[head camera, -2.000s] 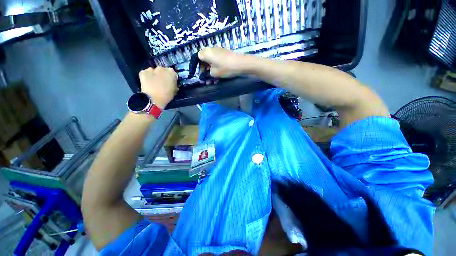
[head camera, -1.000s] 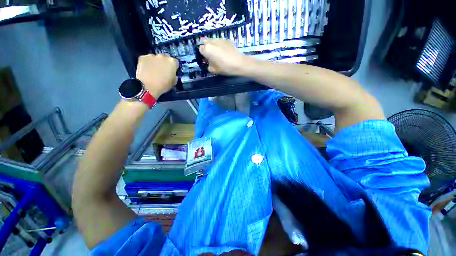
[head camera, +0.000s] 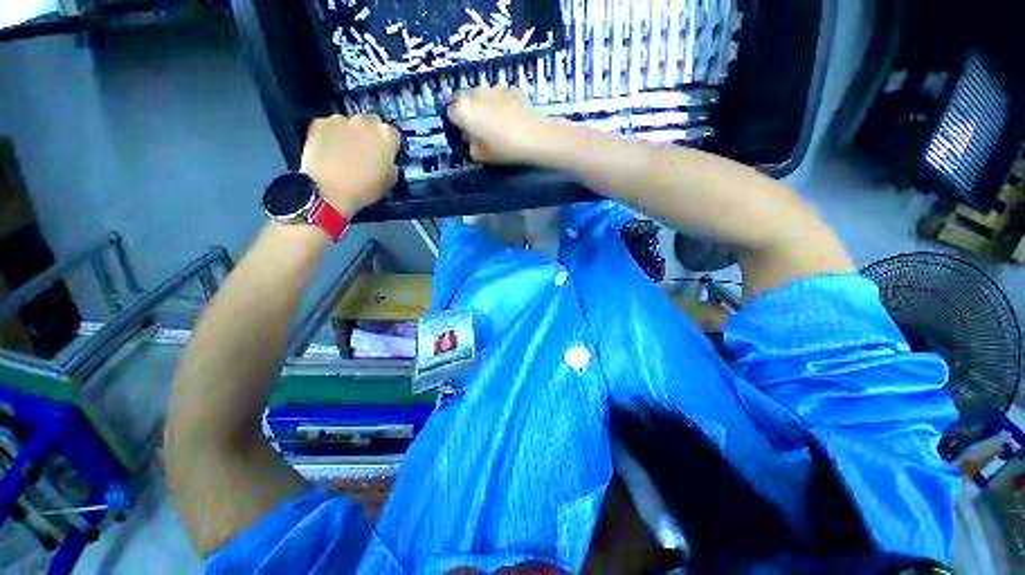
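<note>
A large black bin (head camera: 812, 107) lies in front of me at the top of the view, cut off by the edge. Silver-white workpieces (head camera: 629, 56) lie in rows in it. A small black tray (head camera: 416, 16) with scattered white slivers sits over the rows. My left hand (head camera: 351, 161), below a red-strapped watch, is curled at the bin's near left. My right hand (head camera: 495, 121) is curled just right of it over the near rows. Dark shapes show at the fingertips of both hands. The fingers are hidden, so what they hold cannot be told.
A floor fan (head camera: 950, 326) stands at the right. A dark tote with striped parts (head camera: 969, 129) is at the upper right on wood. A cart with blue and green edges (head camera: 348, 391) is below the bin, left of my smock. Another metal-framed cart (head camera: 67, 388) is at the far left.
Over the last two seconds both hands have shifted slightly up in the view, and the carts at the left have shifted with the camera. Since one second ago the hands have hardly moved.
</note>
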